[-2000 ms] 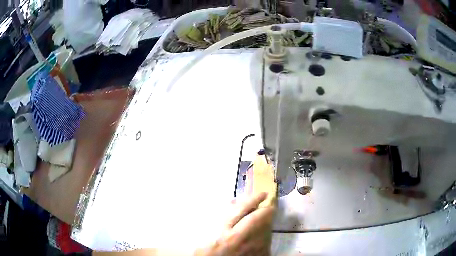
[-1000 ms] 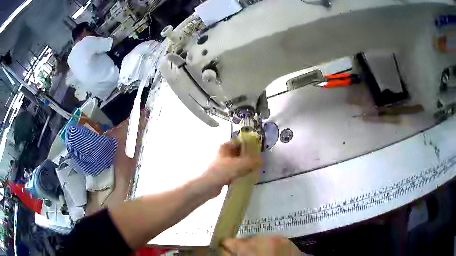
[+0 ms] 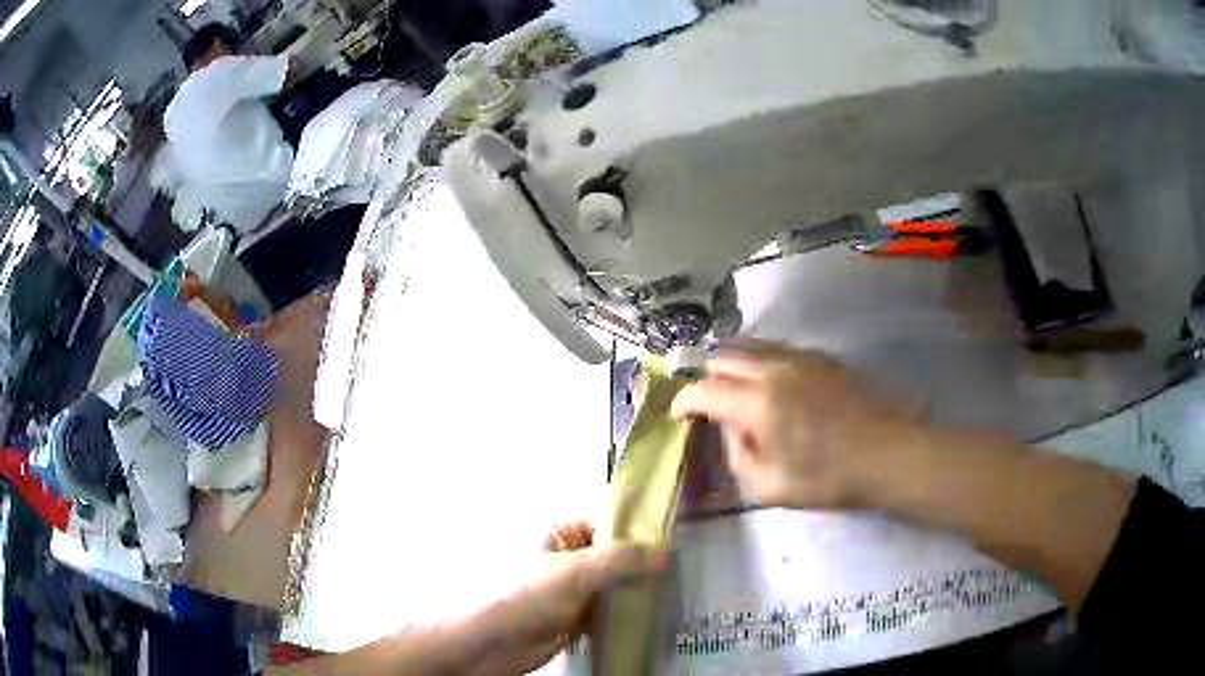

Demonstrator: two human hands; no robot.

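Note:
A narrow olive-yellow fabric strip (image 3: 648,482) runs from the presser foot area of the off-white sewing machine (image 3: 846,145) down over the table's front edge. My right hand (image 3: 793,416) is at the strip's upper end, its fingertips on the strip's right edge close to the needle area. My left hand (image 3: 562,601) grips the strip lower down near the table's front edge. The needle and presser foot are mostly hidden by my right fingers and the machine head.
An orange-handled tool (image 3: 925,239) and a black holder (image 3: 1044,258) lie on the machine bed at right. A blue-and-white striped cloth (image 3: 209,372) lies at left. A person in white (image 3: 227,132) is in the background. Printed ruler marks (image 3: 846,614) run along the front edge.
My right hand has moved up from the strip's lower end to the needle area. My left hand has moved down from there to the lower strip. The view has shifted slightly.

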